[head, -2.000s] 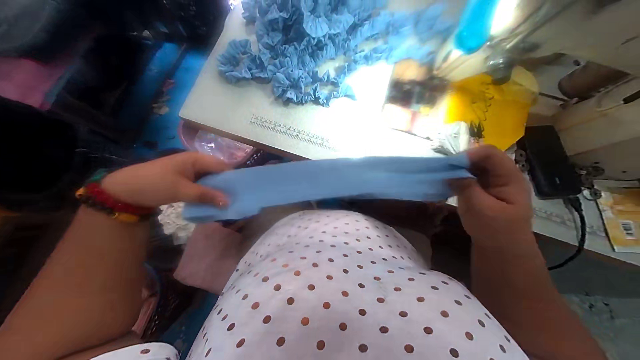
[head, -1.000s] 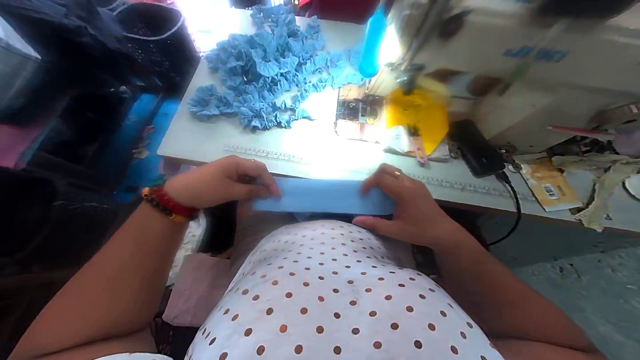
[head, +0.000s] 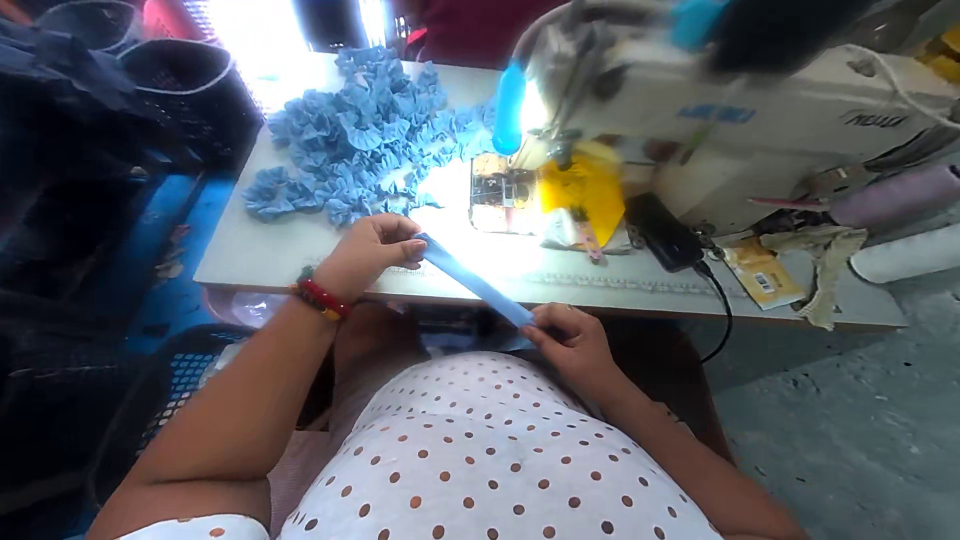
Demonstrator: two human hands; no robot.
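A narrow strip of light blue fabric (head: 476,283) stretches diagonally between both hands, over the front edge of the sewing table (head: 240,259). Its upper left end is pinched by my left hand (head: 375,251), which has a red beaded bracelet at the wrist. Lower and to the right, my right hand (head: 570,341) grips the other end between thumb and fingers. Behind my left hand lies a heap of gathered blue fabric ruffles (head: 367,135). To the right of the heap are the needle area and the body of an industrial sewing machine (head: 727,120).
A yellow cloth or bag (head: 585,191) lies by the needle plate. Right of it are a black corded box (head: 664,232), a yellow packet (head: 761,274) and a fabric scrap (head: 825,262). A tape measure (head: 622,282) runs along the table edge. Dark baskets (head: 184,90) stand at the left.
The strip was held level and looked wider; now it slants and looks narrower. My left hand has moved up over the table edge, while my right hand is lower than my left.
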